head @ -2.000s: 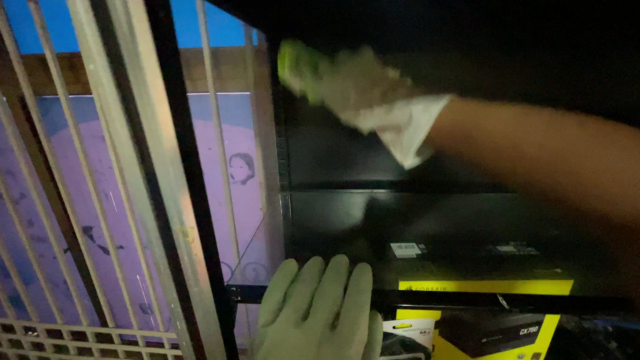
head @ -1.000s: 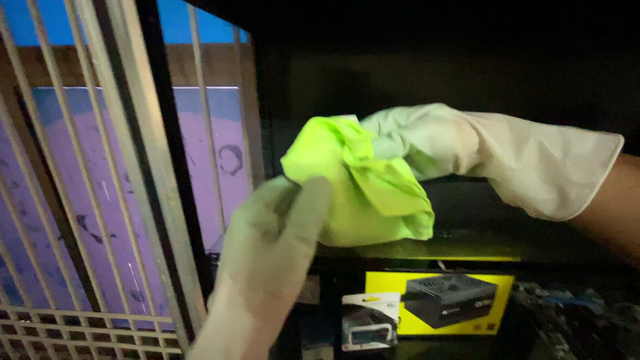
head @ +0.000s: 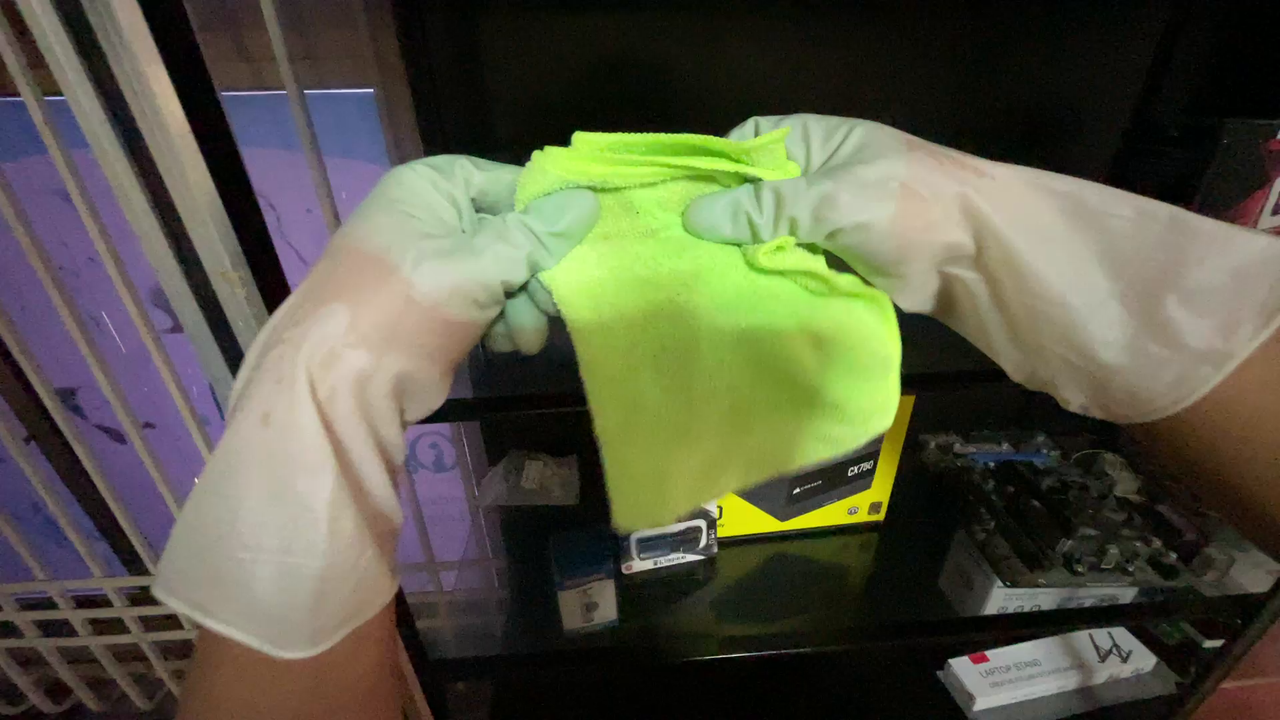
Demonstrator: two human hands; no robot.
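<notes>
A bright yellow-green microfiber cloth (head: pixel 730 340) hangs between my two gloved hands, its upper edge bunched in folds and its lower part draping down. My left hand (head: pixel 480 240), in a pale rubber glove, pinches the cloth's upper left edge, thumb in front. My right hand (head: pixel 810 200), gloved the same way, grips the upper right folds with its thumb on the front face. The cloth covers part of a yellow and black Corsair power supply box (head: pixel 850 480) on the shelf behind.
Dark shelving (head: pixel 760 600) holds a small packaged item (head: pixel 670 545), a small box (head: pixel 588 590), a plastic bag (head: pixel 530 478) and a white box under assorted hardware (head: pixel 1030 590). A laptop stand box (head: pixel 1050 668) lies lower right. White metal bars (head: pixel 110 380) stand at the left.
My left hand has left the shelf edge, where it rested two seconds ago, and risen to the cloth. My right hand has come down from the upper shelf area. The cloth now hangs more spread out.
</notes>
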